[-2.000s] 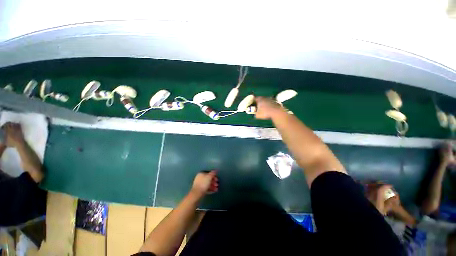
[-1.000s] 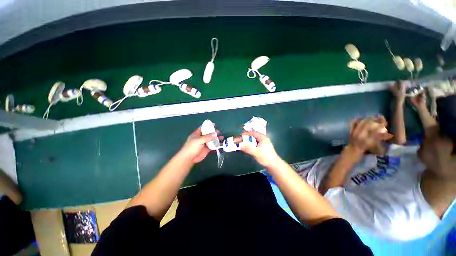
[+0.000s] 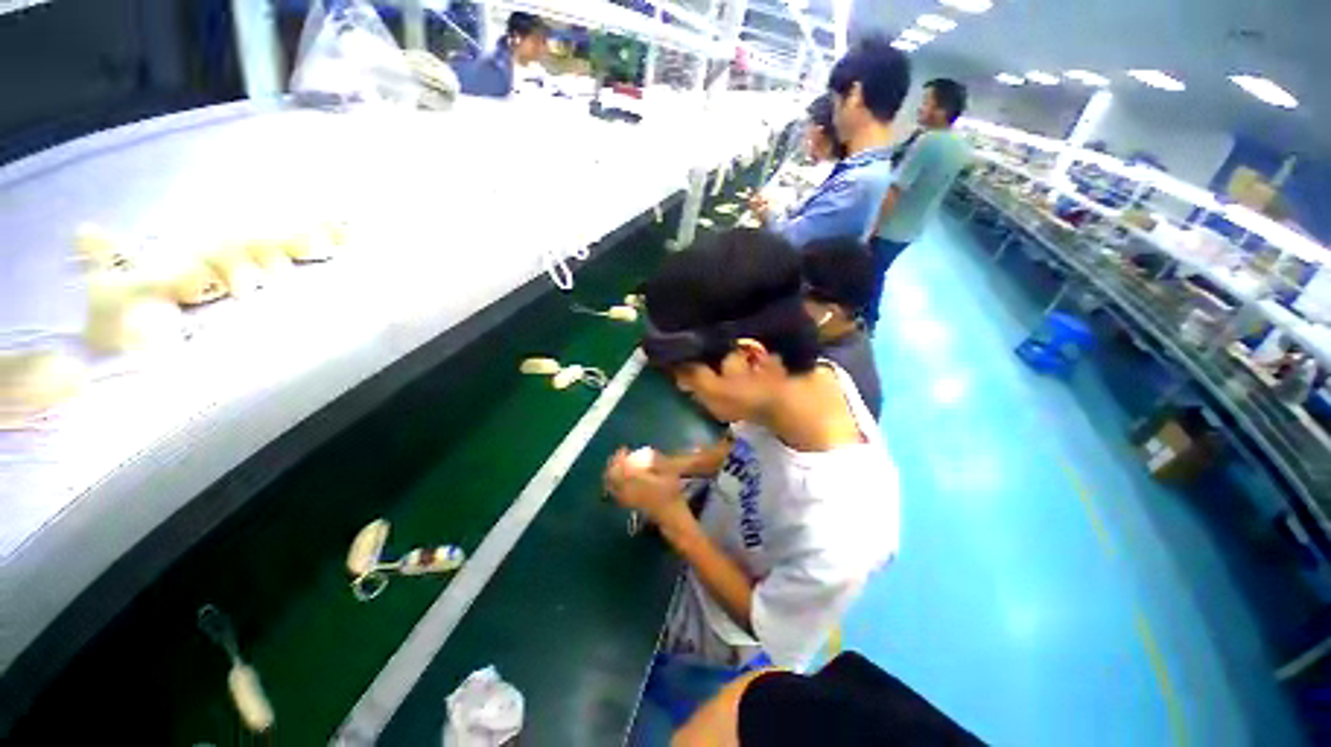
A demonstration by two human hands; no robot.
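Observation:
Neither of my hands shows. Only my right upper arm in a black sleeve and a bit of bare arm show at the bottom edge. A crumpled white cloth or tissue (image 3: 483,709) lies on the green bench top (image 3: 584,620) at the bottom. Beyond the pale edge rail (image 3: 470,581), a cream casing (image 3: 368,546) with a looped strap lies on the dark green conveyor belt (image 3: 314,504), joined to a patterned cylindrical insert (image 3: 432,559). A narrow pale piece (image 3: 248,698) with a cord lies on the belt nearer the lower left.
A person in a white shirt (image 3: 818,504) sits close on the right, hands together over the bench. More people are farther up the line. The overhead shelf (image 3: 438,204) holds cream casings (image 3: 219,277) at left. Blue floor (image 3: 949,496) and another bench row lie to the right.
The view has swung up and to the right, along the line. My hands, which held a casing and a cylindrical insert, have left the picture. The shelf and aisle have come into view.

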